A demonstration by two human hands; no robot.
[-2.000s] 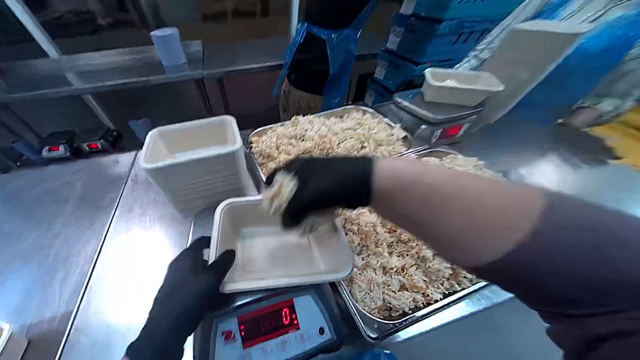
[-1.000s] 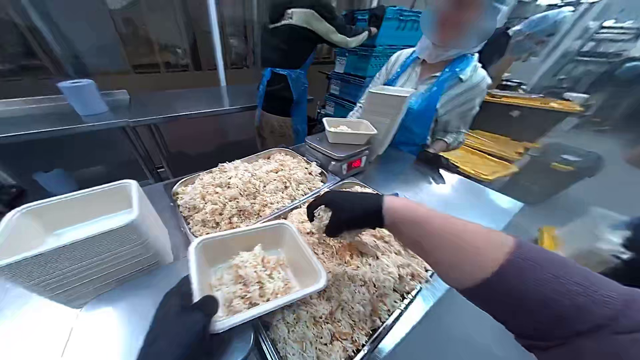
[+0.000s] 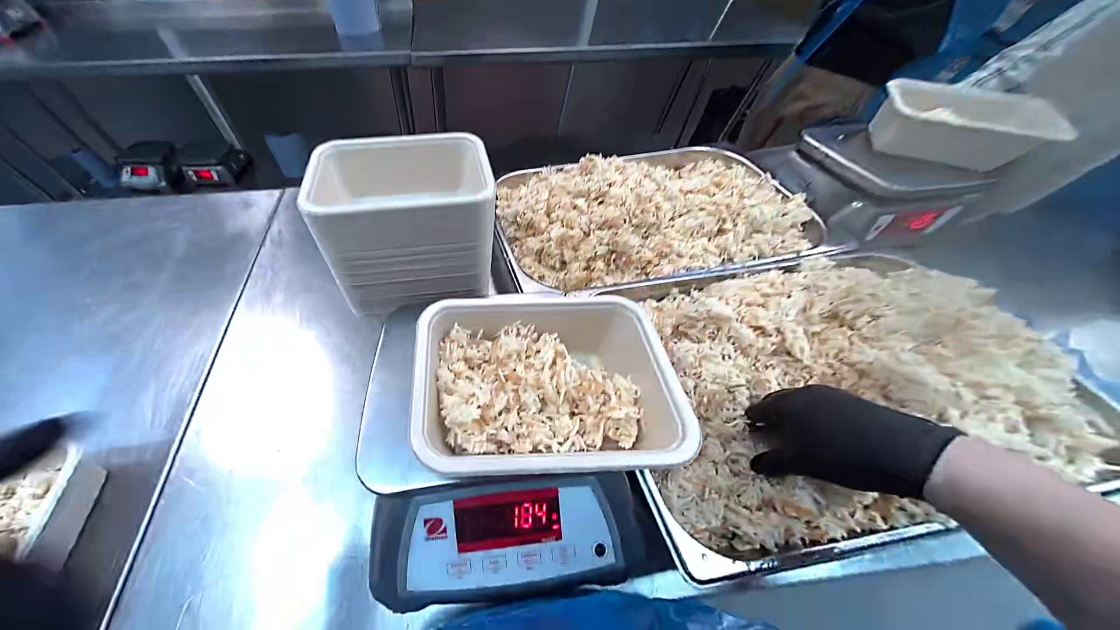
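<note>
My right hand (image 3: 840, 442), in a black glove, has its fingertips down in what looks like a cooked rice mix (image 3: 787, 350) in the nearer metal tray (image 3: 726, 569); whether they close on any is hidden. To its left, a cream rectangular tub (image 3: 612, 332) holds a mound of the same food (image 3: 534, 394). That tub rests on the plate of an Ohaus bench scale (image 3: 516, 534), whose red display shows 184. My left hand is out of view.
Behind the scale stand nested cream tubs (image 3: 398, 236) and a second full metal tray (image 3: 656, 219). Another scale (image 3: 901, 184) carries a tub (image 3: 971, 122) at the back right. Blurred dark gloves, apparently a co-worker's (image 3: 35, 442), are beside a filled tub (image 3: 66, 507) at the left edge.
The tub, held by my left hand over the near tray a second ago, now sits on the scale. My left hand has left the view. The view has swung left.
</note>
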